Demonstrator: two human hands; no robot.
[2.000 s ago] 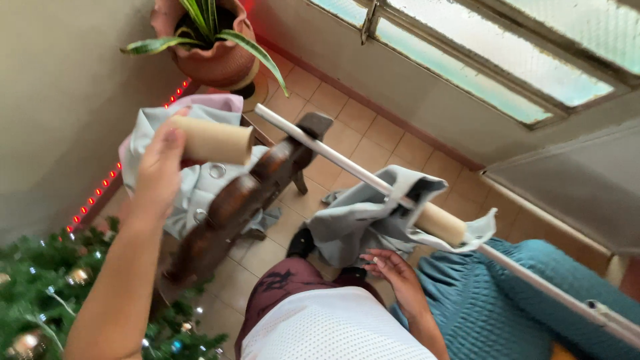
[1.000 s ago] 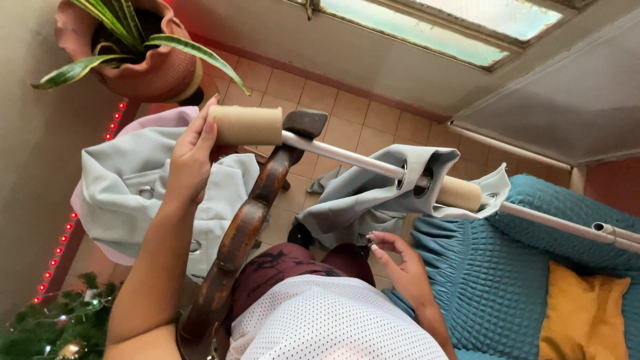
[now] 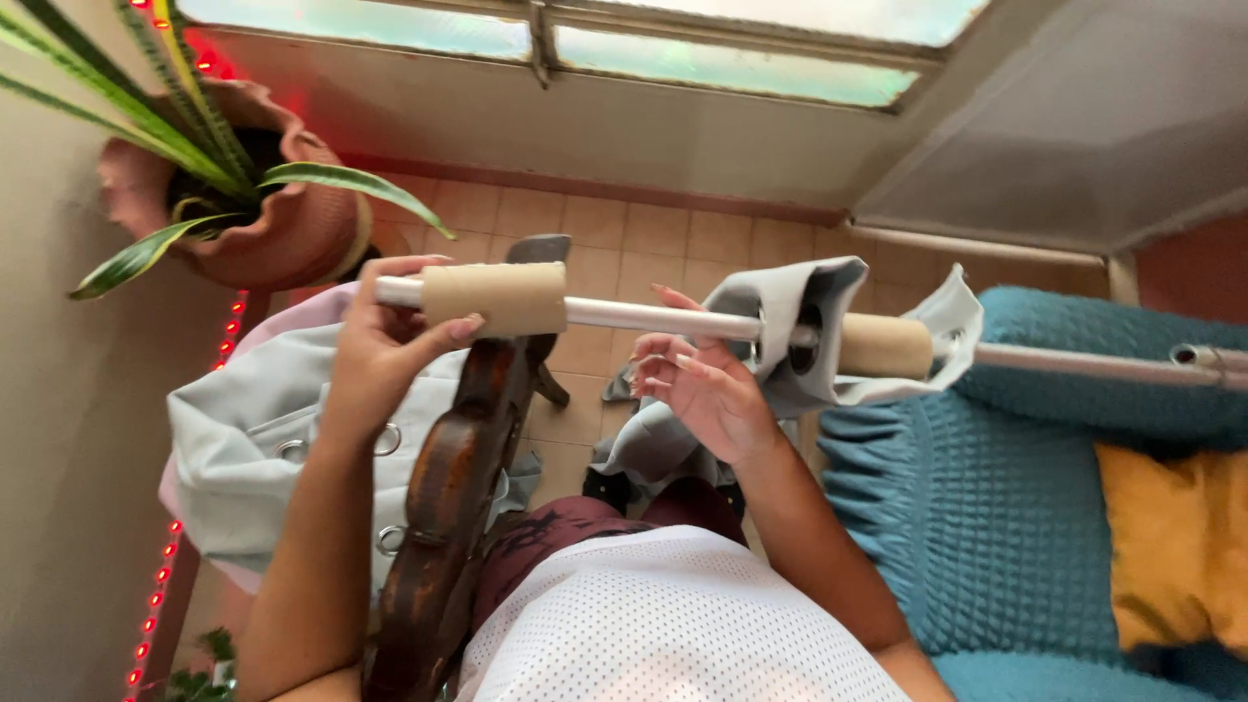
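My left hand (image 3: 395,327) grips a cardboard tube (image 3: 507,298), which surrounds the left end of a white curtain rod (image 3: 663,317). The rod's tip sticks out of the tube beside my palm. My right hand (image 3: 704,385) is just below the rod with its fingers apart, holding nothing, near the grey grommet curtain (image 3: 814,283). That curtain hangs on the rod through its metal rings. A second cardboard tube (image 3: 885,346) sits around the rod between folds of the curtain. More grey curtain fabric with rings (image 3: 244,409) lies over the chair at the left.
A dark carved wooden chair back (image 3: 468,429) stands beneath the rod's left part. A potted snake plant (image 3: 312,210) is at the upper left, near a string of red lights (image 3: 163,575). At the right are a blue-covered sofa (image 3: 1004,517) and a yellow cushion (image 3: 1170,546). A window (image 3: 731,58) is above.
The left cardboard tube, earlier off the rod's end, now surrounds it with the tip sticking out. My right hand has risen from near my lap to just below the rod.
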